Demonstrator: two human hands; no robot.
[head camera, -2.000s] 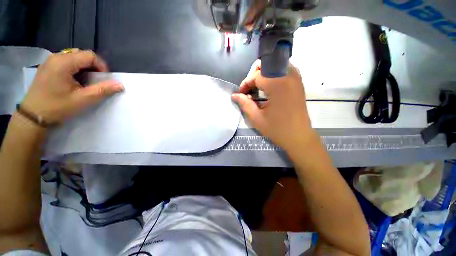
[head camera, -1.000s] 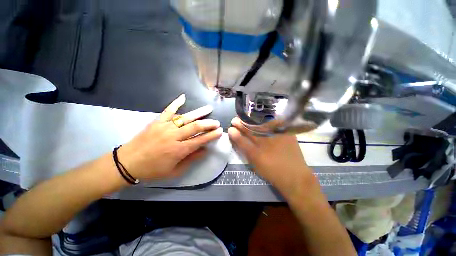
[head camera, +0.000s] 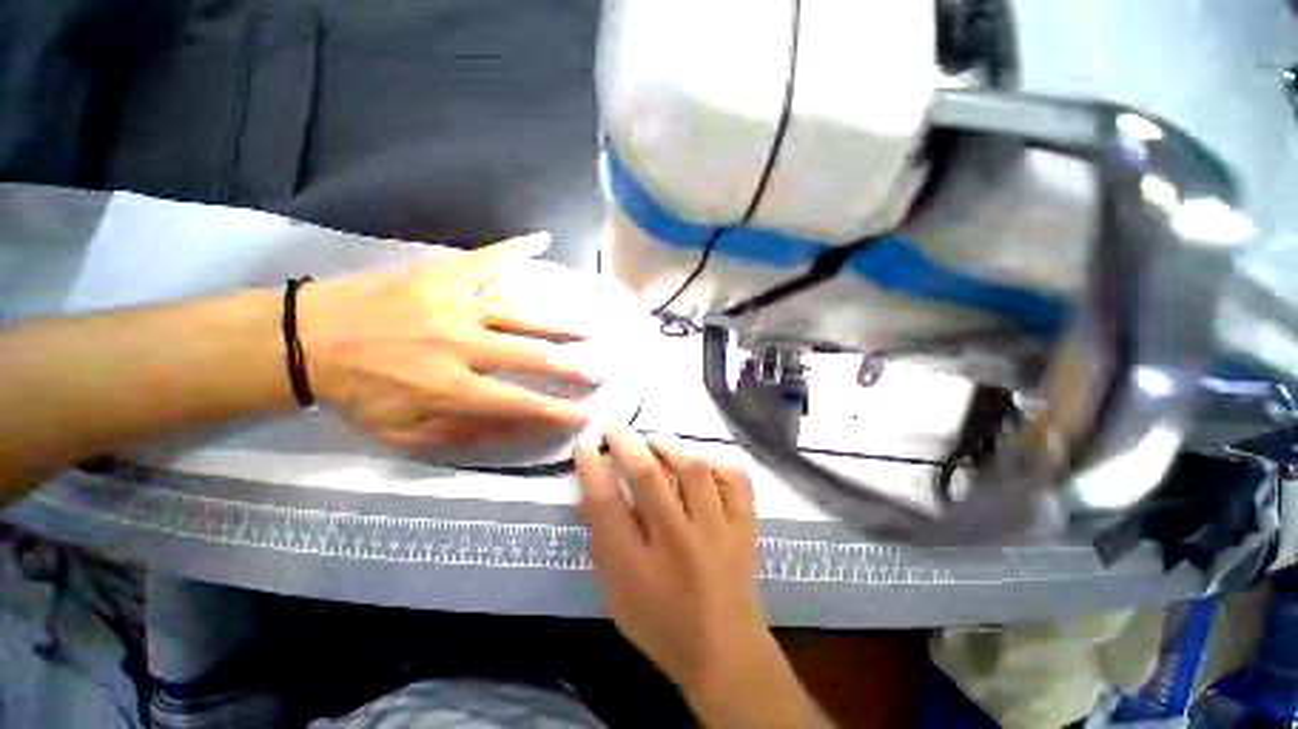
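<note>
The white-faced front facing (head camera: 185, 278) lies along the front edge of the dark jacket front panel (head camera: 413, 128) on the machine table. My left hand (head camera: 441, 356) lies flat on the facing, fingers spread, pressing it down near its rounded end. My right hand (head camera: 669, 527) has its fingertips at the facing's dark curved edge, beside my left fingertips; whether they pinch the cloth is hard to tell. The white sewing machine head (head camera: 769, 143) with its blue stripe stands just beyond my fingers. The needle area is blurred and partly hidden.
A large chrome loop (head camera: 1153, 328) blurs across the right side. Black shears (head camera: 975, 442) show partly behind it. Dark scraps (head camera: 1196, 513) lie at the table's right end. The grey ruler edge (head camera: 356, 538) runs along the front. A beige bundle (head camera: 1046, 662) and a blue crate (head camera: 1184, 662) are below.
The view has shifted with the head. My left hand has come from the facing's far left to flat near its rounded end. My right hand has moved down to the lower part of the curve.
</note>
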